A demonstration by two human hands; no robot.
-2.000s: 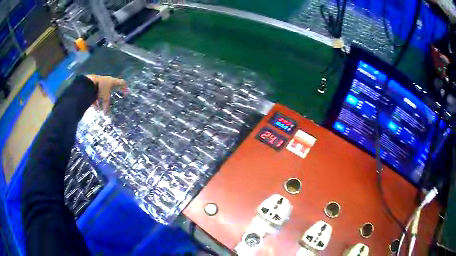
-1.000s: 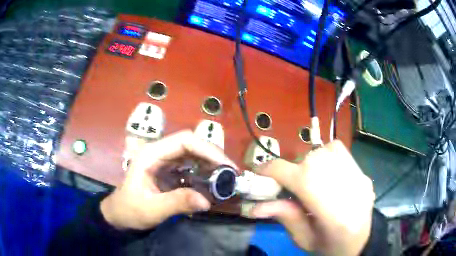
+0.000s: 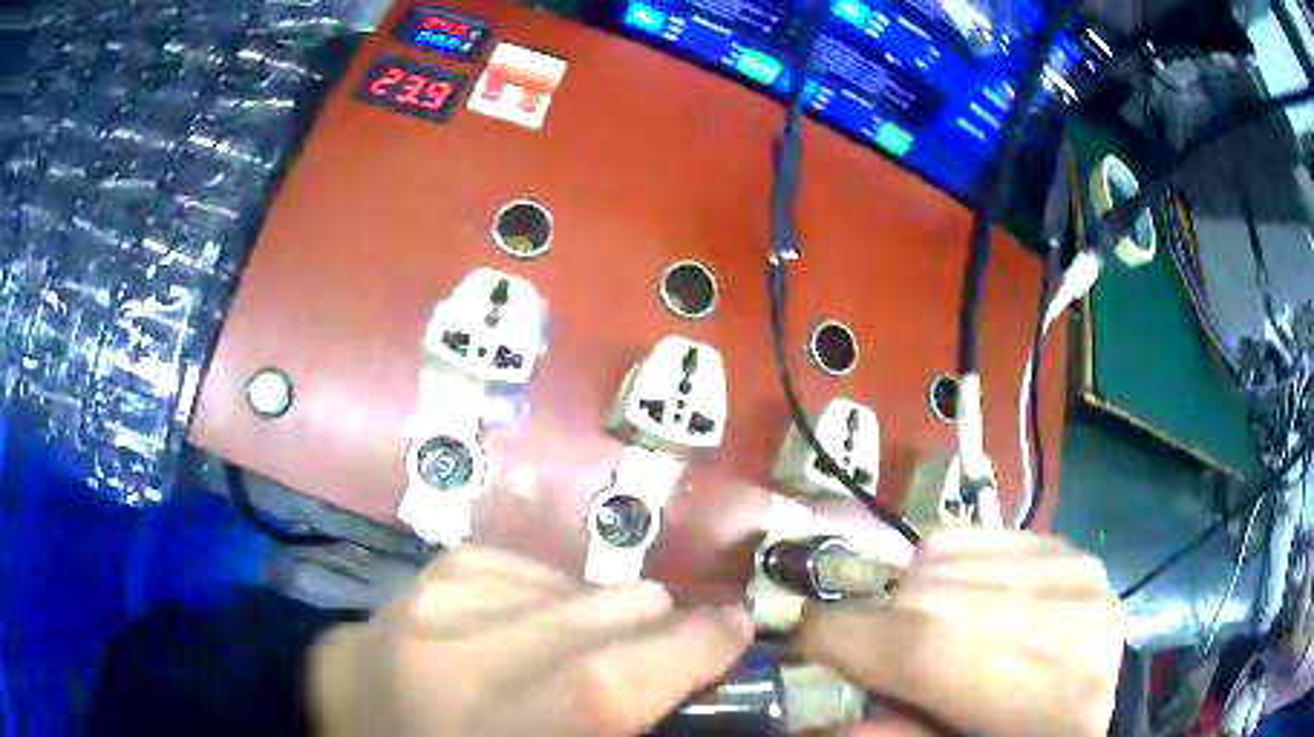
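The reddish-brown test box [image 3: 620,173] lies in front of me. My left hand [image 3: 533,648] is at its front edge, fingers closed around a shiny dark cylinder [image 3: 728,701], likely a car charger; its far side is hidden. My right hand [image 3: 980,626] is close to its right, fingers pinched on a pale connector [image 3: 824,697] against the cylinder; blur hides whether it is fully in. Just above, another metal-rimmed unit [image 3: 810,566] stands at the third lower socket with a pale plug [image 3: 860,575] at its face.
Universal outlets [image 3: 487,326] and round upper sockets [image 3: 689,288] line the box. Red meters [image 3: 411,89] show 23.9. The blister tray [image 3: 130,259] is at left, the blue-lit touchscreen [image 3: 836,58] behind. Black cables [image 3: 785,216] hang over the box. A tape roll [image 3: 1123,212] is at right.
Both hands have moved down to the box's front edge, and the cylinder is now lower and partly covered. The view has shifted. Earlier, my left hand was over the blister tray.
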